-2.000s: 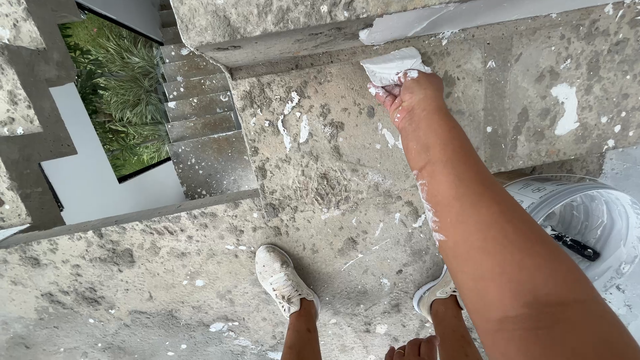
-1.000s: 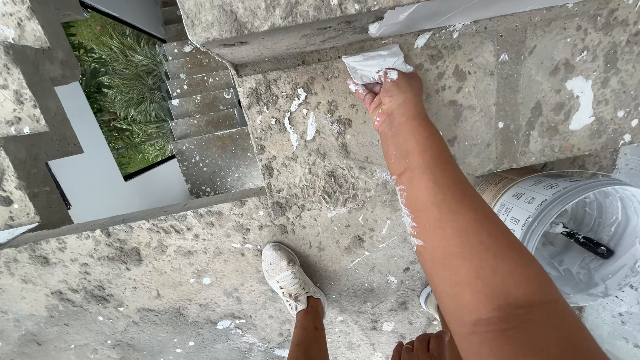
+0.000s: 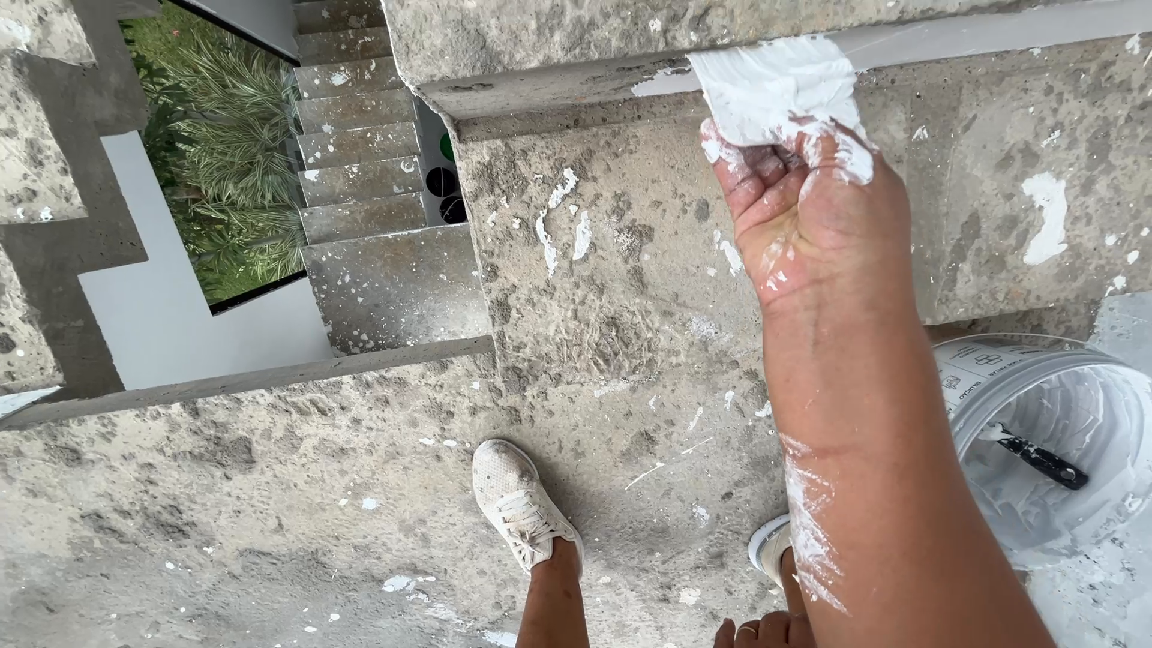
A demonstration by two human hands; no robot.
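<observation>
My right hand (image 3: 801, 193), palm turned toward the view and smeared with white paste, grips the lower edge of a flat spreader (image 3: 778, 90) thickly coated in white paste. The spreader's far edge lies at the concrete step riser (image 3: 558, 85), over a strip partly coated in white. More paste streaks the forearm. At the bottom edge, only some fingers of my left hand (image 3: 765, 630) show, one with a ring; the rest is out of view or behind the right arm, and what it touches cannot be told.
To the right stands a plastic bucket (image 3: 967, 396) of white paste, with a black-handled tool (image 3: 1044, 459) inside. My shoes (image 3: 522, 504) are on the spotted concrete. At upper left, the slab edge drops to lower stairs (image 3: 360, 135), beside a window opening with plants (image 3: 234, 144).
My right hand has moved the spreader rightward along the riser since one second ago, onto the white strip. The palm now shows more openly. The left hand remains low in view.
</observation>
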